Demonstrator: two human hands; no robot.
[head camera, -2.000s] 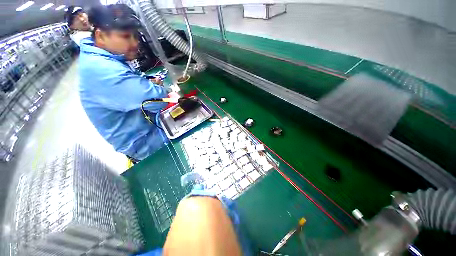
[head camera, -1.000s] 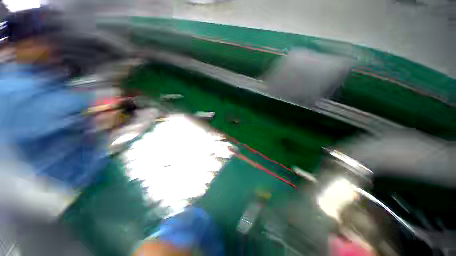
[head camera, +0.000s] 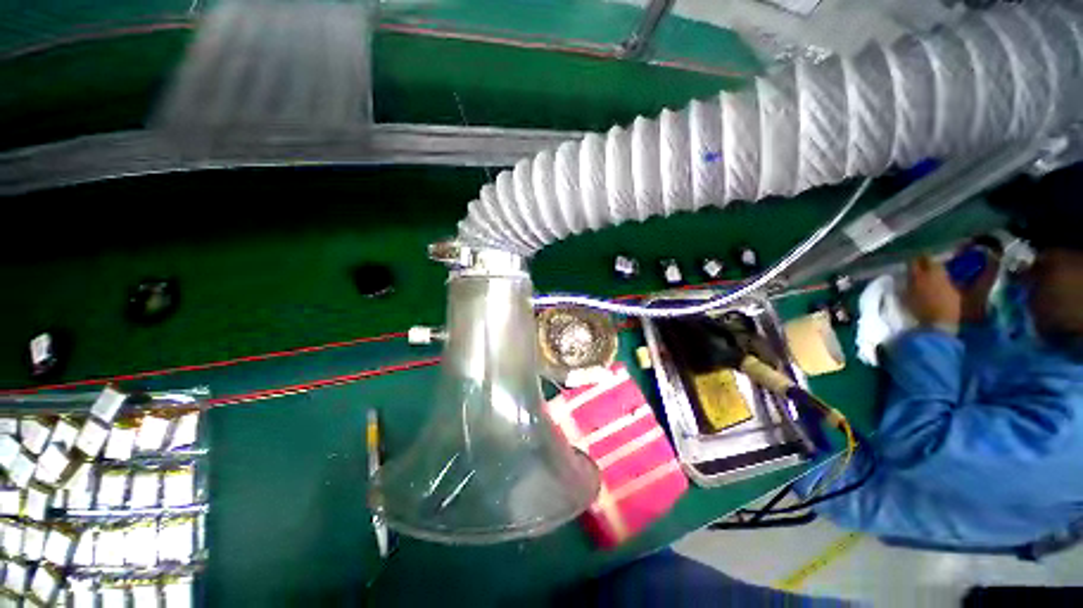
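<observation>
Neither of my hands is in view. In front of me hangs a clear flared fume hood (head camera: 487, 439). A slim pen-like tool with a yellow end (head camera: 375, 463) lies left of it. A pink-red cloth with pale stripes (head camera: 624, 457) lies to its right, partly behind the rim. A round foil-like bowl (head camera: 575, 340) stands behind the cloth. The metal tray (head camera: 748, 461) holds a yellow sponge (head camera: 722, 399) and a dark stand with a soldering iron (head camera: 766, 374). White components (head camera: 107, 487) lie massed at the lower left.
A ribbed hose (head camera: 701, 149) runs from the hood to the upper right. Dark modules (head camera: 152, 299) sit on the green conveyor behind. A beige roll (head camera: 815, 342) stands right of the tray. A person in a blue smock (head camera: 962, 439) works at the right. A dark blue shape shows at the bottom edge.
The view has swung right, from the white components to the hood, cloth and metal tray. My blue-sleeved arm, low in the earlier frames, has left that place.
</observation>
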